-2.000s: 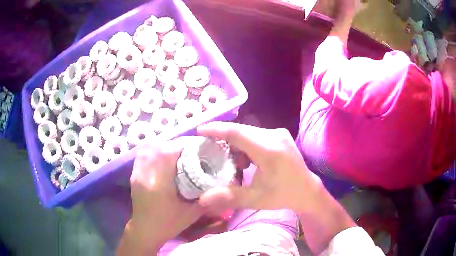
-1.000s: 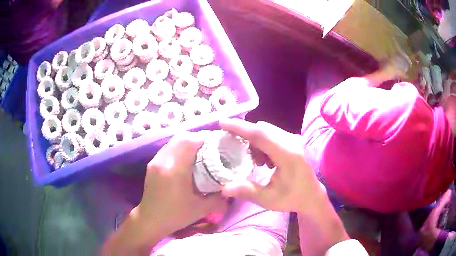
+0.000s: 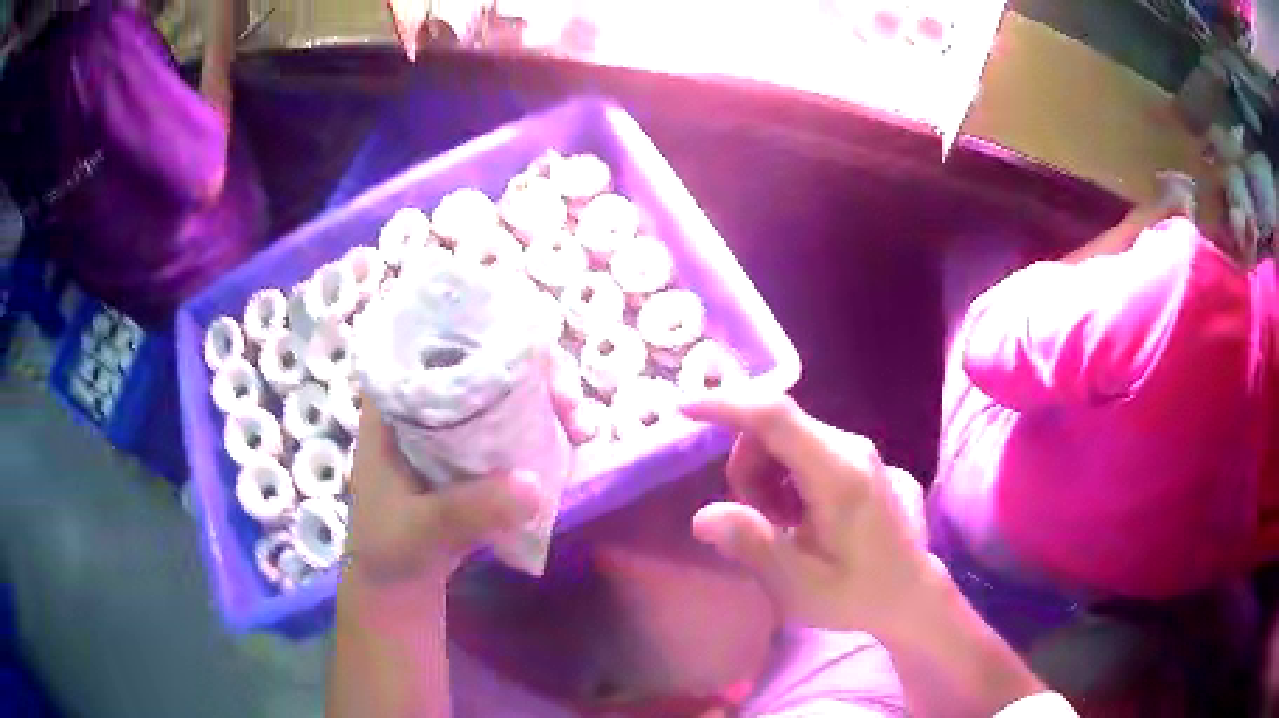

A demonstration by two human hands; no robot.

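My left hand [image 3: 421, 519] grips a knobbly white roll [image 3: 477, 400] and holds it up over the near part of the crate. Its bumpy rim and dark central hole face me. A pale flap of the sleeve or wrap [image 3: 533, 526] hangs from its lower right side. My right hand [image 3: 821, 512] is to the right, apart from the roll, with thumb and index finger spread and nothing seen between them. The violet-blue crate [image 3: 708, 274] holds many upright rolls with ringed rims; the held roll hides some of them.
A brightly lit bench [image 3: 786, 49] curves across the back, with a tan section at the right. A seated person in pink [image 3: 1122, 421] is at the right, another in purple [image 3: 119, 140] at upper left. A blue crate [image 3: 98, 368] with white pieces stands at far left.
My left hand has raised the roll up and left, over the crate. My right hand has let go of it and opened to the right. The view has shifted, showing more bench.
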